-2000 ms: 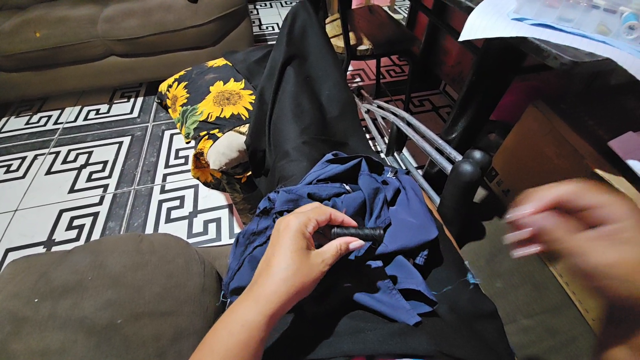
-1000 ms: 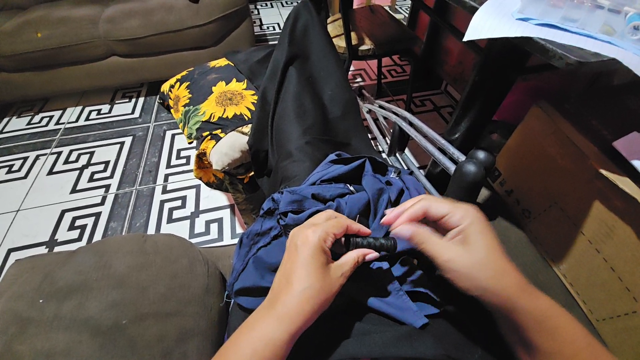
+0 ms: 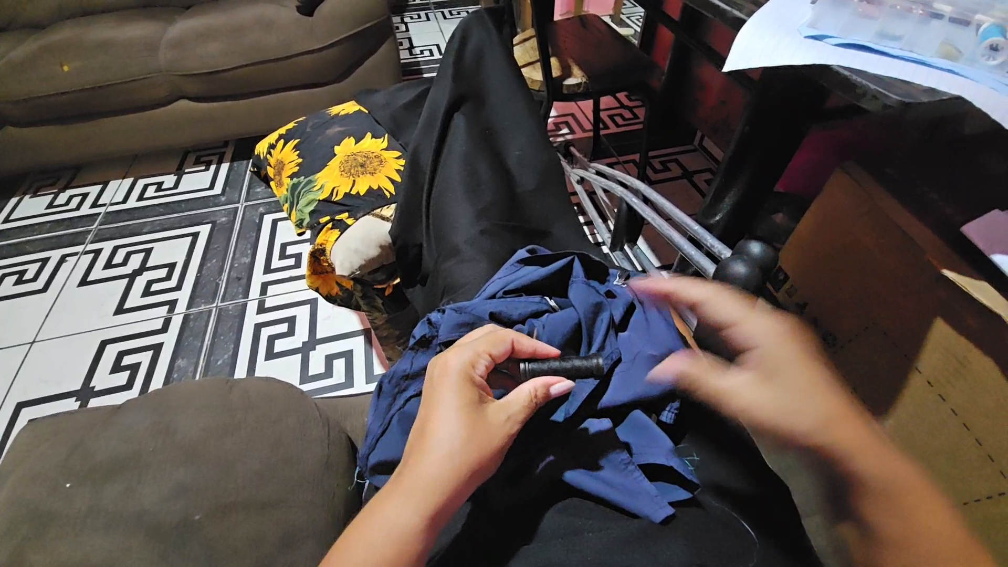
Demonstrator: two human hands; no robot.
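Note:
Between the thumb and fingers of my left hand (image 3: 480, 402) is a spool of black thread (image 3: 563, 368), held roughly level above the lap. Beneath it lies a crumpled piece of navy blue cloth (image 3: 630, 465), spread over black fabric (image 3: 488, 165) on my legs. My right hand (image 3: 740, 354) is to the right of the spool, apart from it, blurred, with thumb and fingers spread. Whether a thread runs from the spool to this hand cannot be made out. Loose thread ends show at the cloth's lower edges.
A brown sofa (image 3: 260, 55) stands at the back left, a brown cushion (image 3: 173, 472) at the near left. Sunflower-print fabric (image 3: 358, 165) lies beyond my lap. To the right are metal tubes (image 3: 654, 205), a cardboard box (image 3: 874, 291), and a table bearing paper (image 3: 787, 43) and a clear compartment case (image 3: 890, 27).
My right hand was off to the right, came to the spool a second ago, and is now apart from it again. My left hand has kept hold of the spool.

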